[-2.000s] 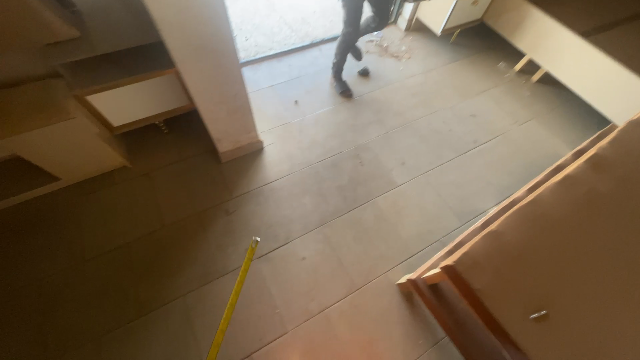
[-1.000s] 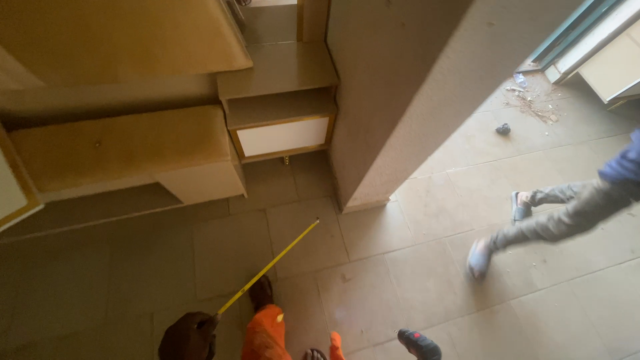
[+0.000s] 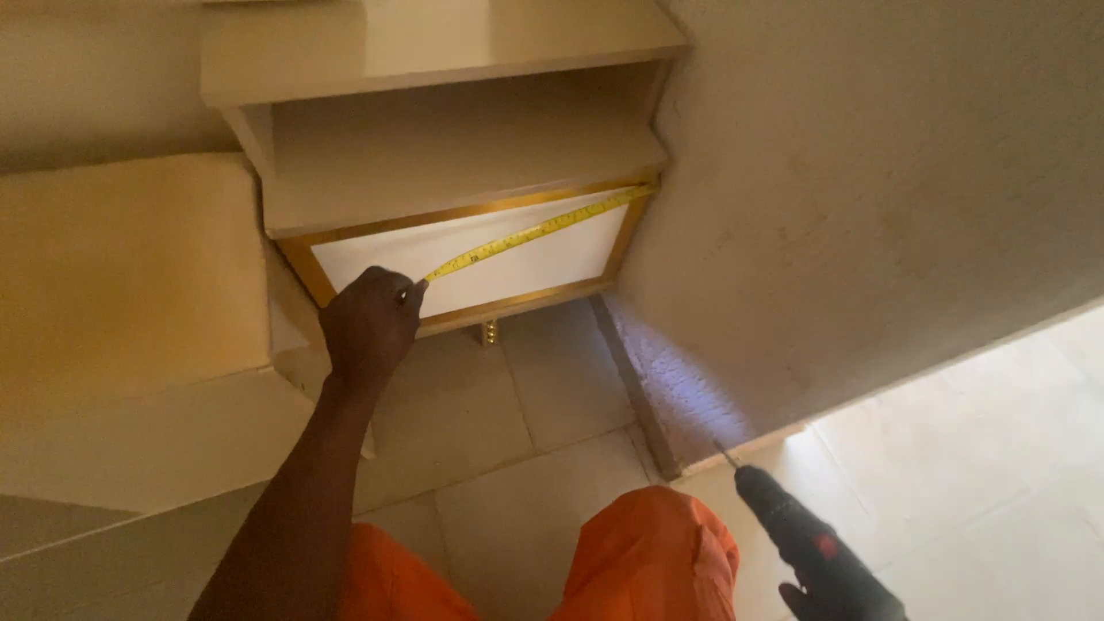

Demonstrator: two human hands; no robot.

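My left hand point(image 3: 373, 321) is closed on a yellow tape measure point(image 3: 539, 231), whose blade runs up and right across the white drawer front point(image 3: 483, 259) of a low cabinet. The blade's far end lies at the upper right corner of the drawer's gold-coloured frame. At the lower right, my right hand point(image 3: 811, 599) grips a dark cordless drill point(image 3: 806, 535), only partly in view. A thin bit points toward the foot of the wall, where the drill's light falls.
An open shelf point(image 3: 466, 129) sits above the drawer, and a gold-coloured cabinet leg point(image 3: 490, 333) stands below. A plastered wall point(image 3: 862, 198) rises at the right. A long low cabinet point(image 3: 129, 276) is on the left. My orange-trousered knees point(image 3: 655, 552) are over the floor tiles point(image 3: 535, 509).
The view has moved much closer to the cabinet. The tape blade, over the floor before, now lies across the drawer front. The drill has come into view; the walking person is out of view.
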